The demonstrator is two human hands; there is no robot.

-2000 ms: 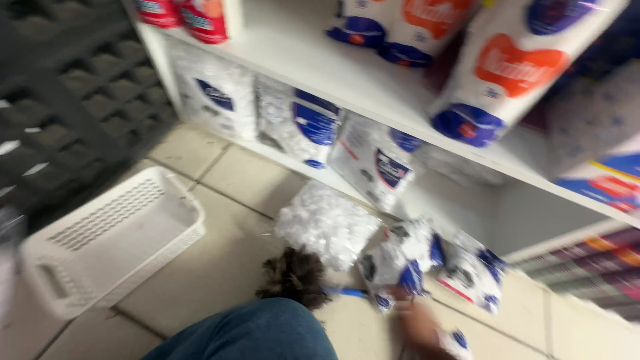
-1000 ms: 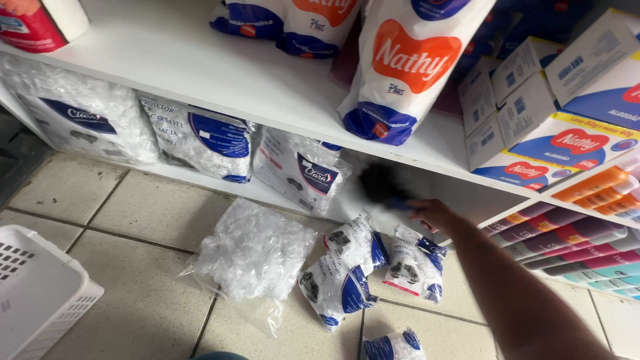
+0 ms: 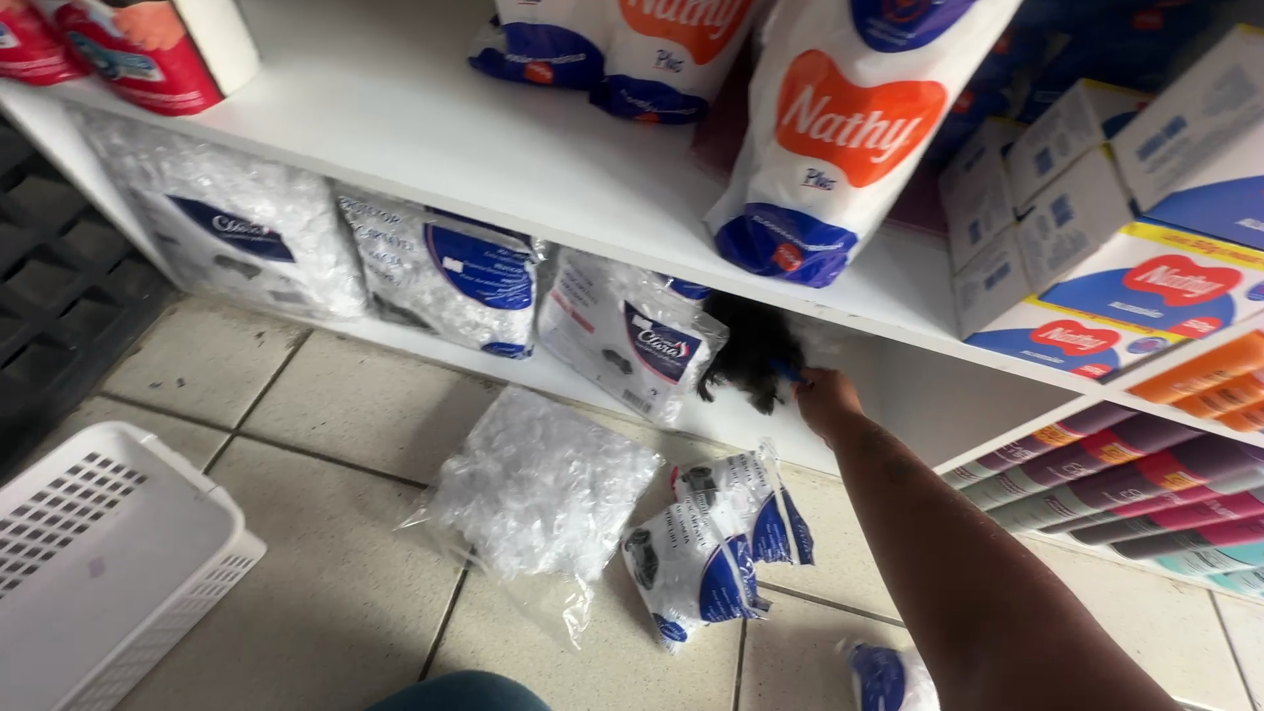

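Observation:
My right hand (image 3: 828, 397) grips the blue handle of a dark feather duster (image 3: 752, 348), whose plumes sit inside the lower shelf bay. Just left of the plumes, a clear bag with a dark blue label (image 3: 632, 336) stands on the bottom shelf (image 3: 755, 420). On the floor below lie a clear plastic bag of white contents (image 3: 548, 479) and two overlapping small blue and white packets (image 3: 691, 563). Another packet (image 3: 889, 676) lies at the bottom edge, left of my forearm. My left hand is not in view.
A white plastic basket (image 3: 128, 592) is on the tiled floor at left, near a black slatted crate (image 3: 59, 296). The upper shelf board (image 3: 395, 148) overhangs the bay and holds cotton packs (image 3: 849, 118). Boxes (image 3: 1071, 217) and spray cans (image 3: 1116, 484) stand at right.
Two seconds ago the duster was down by the floor near my knee; it is now in the shelf bay. A packet seen at the bay's foot one second ago is no longer visible there.

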